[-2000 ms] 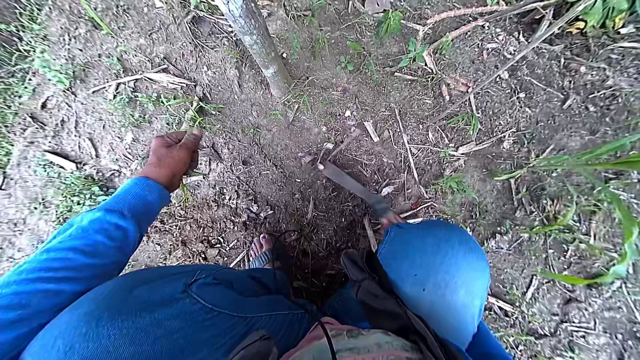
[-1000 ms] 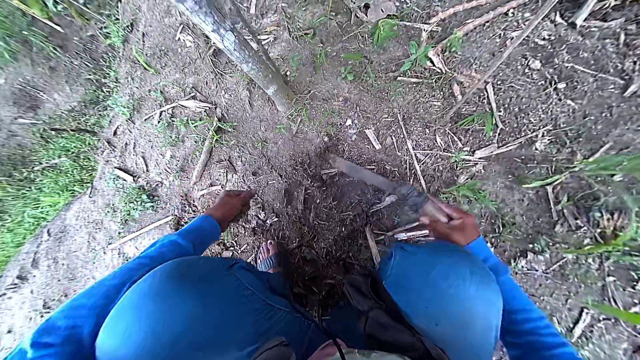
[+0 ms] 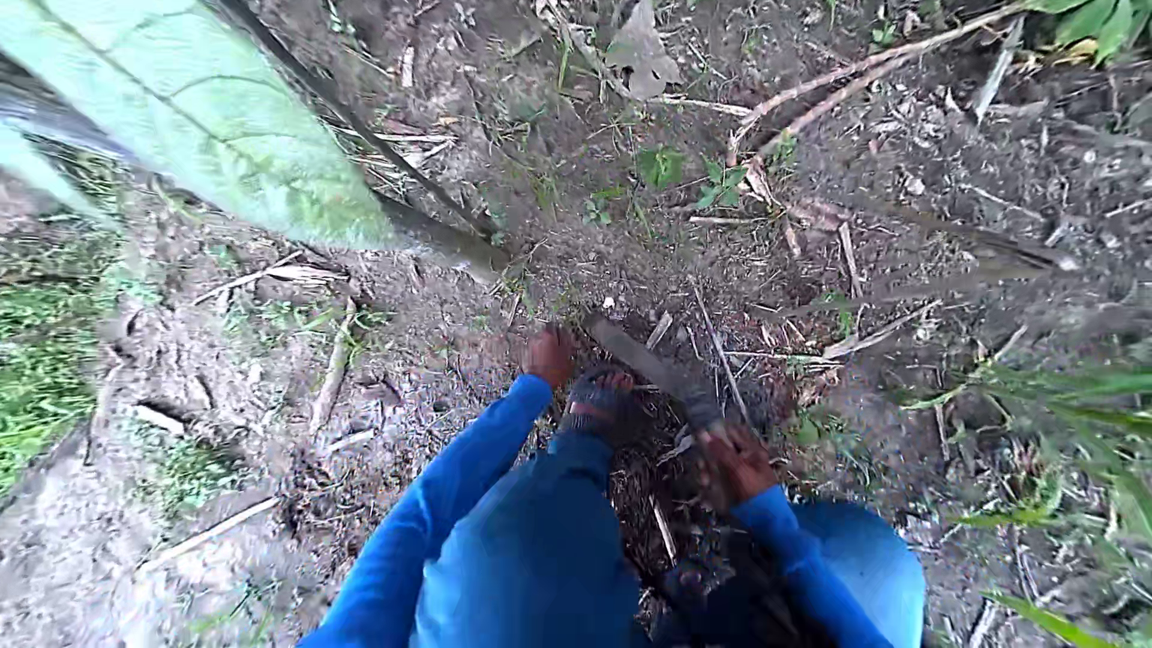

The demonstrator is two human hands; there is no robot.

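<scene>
My right hand [image 3: 740, 463] is closed round the handle of a machete [image 3: 646, 357], whose flat dark blade points up and to the left, its tip low over the bare soil. Near that tip, on its left, is my left hand [image 3: 549, 356], blurred and reaching down to the soil; its fingers and anything between them cannot be made out. Just below the blade and right of my left hand is my sandalled foot [image 3: 601, 400]. Dark loosened soil and plant litter [image 3: 661, 513] lie between my legs.
A large pale green leaf [image 3: 216, 117] hangs close to the camera at the upper left, partly covering a slender trunk [image 3: 450, 243]. Dry sticks [image 3: 846, 85] and small weeds [image 3: 661, 166] are scattered ahead. Long green leaves [image 3: 1098, 405] reach in from the right; grass [image 3: 45, 360] grows at the left.
My left hand has moved right, close to the blade and my foot. The large leaf has come into view at the upper left. The machete remains in my right hand.
</scene>
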